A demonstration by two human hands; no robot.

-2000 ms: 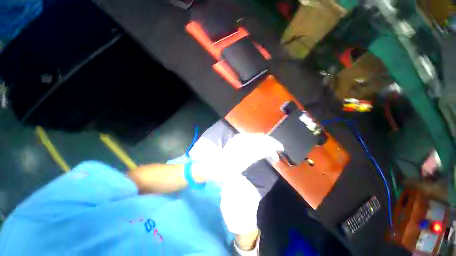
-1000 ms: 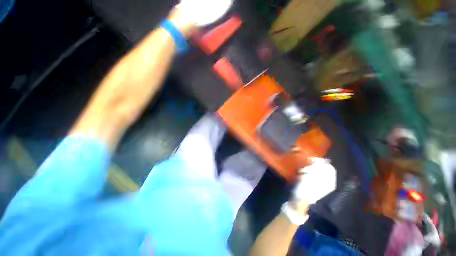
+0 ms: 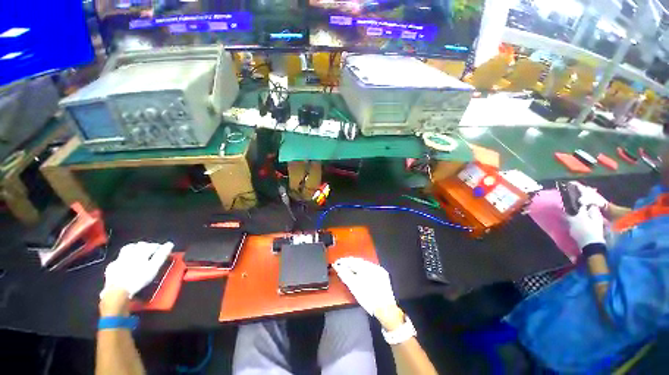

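A black set-top box (image 3: 304,265) lies flat on the orange-brown test fixture (image 3: 250,289), against the connector block at its far edge. My right hand (image 3: 364,283), in a white glove, has its fingertips at the box's right side; whether they grip a small part is unclear. My left hand (image 3: 137,268), also gloved, is closed over another black box (image 3: 155,283) on a red-orange mat (image 3: 173,284) left of the fixture and partly hides it. A third black box (image 3: 215,250) lies between my left hand and the fixture.
More dark boxes and red mats (image 3: 86,227) are at far left. A remote control (image 3: 431,253), blue cable (image 3: 381,207) and control box (image 3: 480,196) are at right. Oscilloscopes (image 3: 147,110) and a power strip (image 3: 293,123) stand behind. Another person's gloved hands (image 3: 587,223) hold a dark object at far right.
The view has swung up and levelled, bringing the instruments and monitors into sight. My left hand is over a box on the mats. My right hand has moved from the fixture's near right corner to the box's side.
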